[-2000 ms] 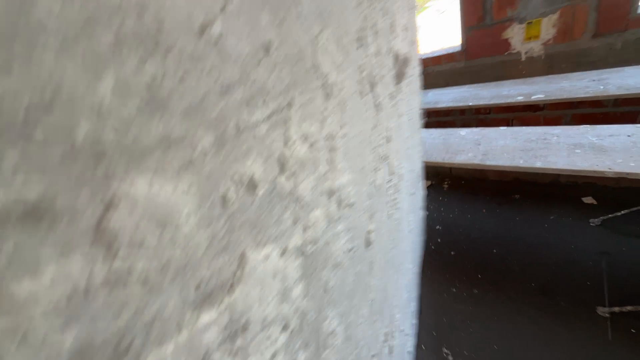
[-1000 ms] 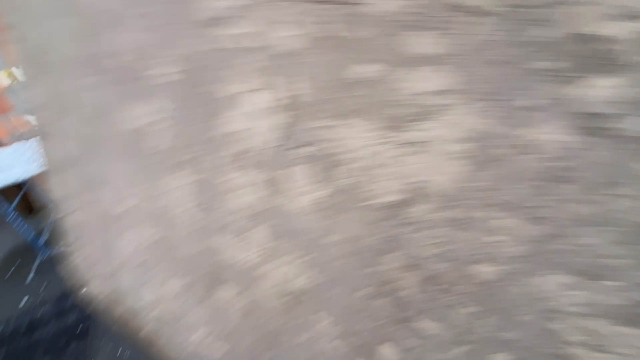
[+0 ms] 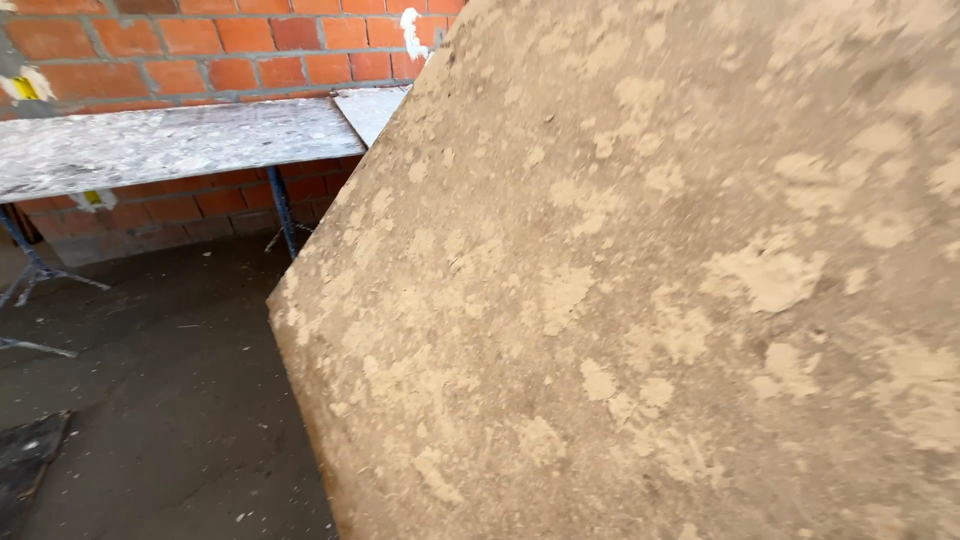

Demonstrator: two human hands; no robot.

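Note:
A large board [image 3: 600, 300], coated with splashes of dried plaster or mortar, fills the middle and right of the view very close to the camera. It stands tilted, and its corner points to the left. Neither my left hand nor my right hand is in view, so what they hold or touch cannot be seen. Beyond the board's left edge, plaster-spattered planks [image 3: 180, 142] rest on blue metal trestles [image 3: 280, 206].
Behind the planks rises a red brick wall [image 3: 247, 37] with white plaster dabs and a yellow electrical box [image 3: 25, 88]. Trestle feet spread over the dark floor [image 3: 172, 390], which bears small debris. A dark flat sheet [image 3: 34, 457] lies at the lower left.
The view has swung strongly. The board's edge and corner now show at the left, with more of the trestles, planks and brick wall than one second ago.

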